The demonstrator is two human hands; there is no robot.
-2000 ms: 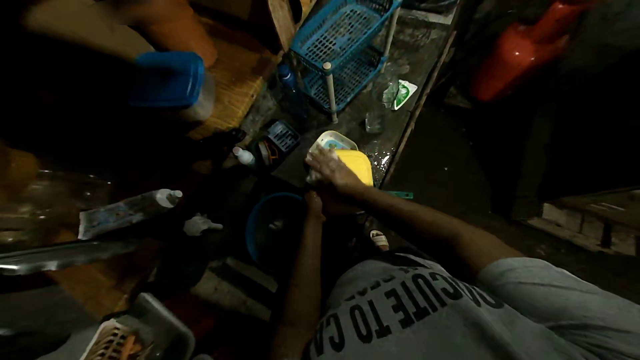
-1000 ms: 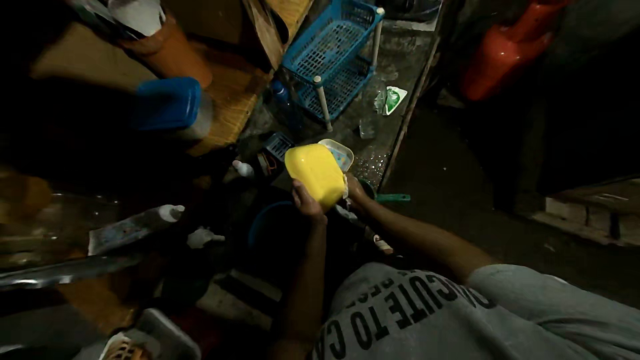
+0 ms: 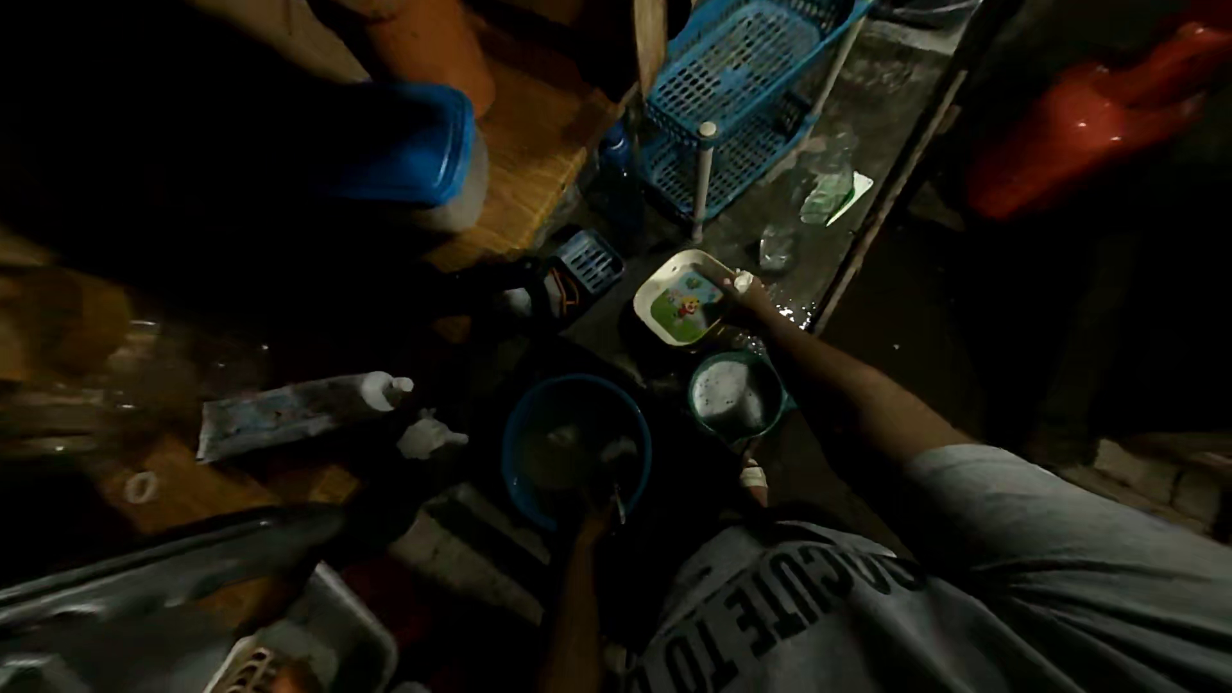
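My right hand (image 3: 749,300) is at the right rim of a cream plastic dish (image 3: 654,289) with a coloured picture inside; a small whitish wad (image 3: 743,281) is at its fingers. My left hand (image 3: 597,520) is at the lower rim of a blue basin (image 3: 510,472), with its fingers in shadow; what it holds, if anything, cannot be told. A thin shiny thing shows beside it. The basin holds dark liquid. Just below the dish stands a green-rimmed dipper or small pot (image 3: 701,423) with foamy liquid in it.
A blue two-tier basket rack (image 3: 705,183) stands ahead, near a clear plastic cup (image 3: 777,248). A blue-lidded tub (image 3: 423,144) sits on a wooden surface. A white bottle or tube (image 3: 298,414) lies left. A red gas cylinder (image 3: 1078,144) stands right, beyond the ledge (image 3: 895,212).
The yellow container, held in both hands a second ago, is no longer seen. My left hand has moved down to the blue basin. My right hand is now at the cream dish, and the foamy vessel is uncovered.
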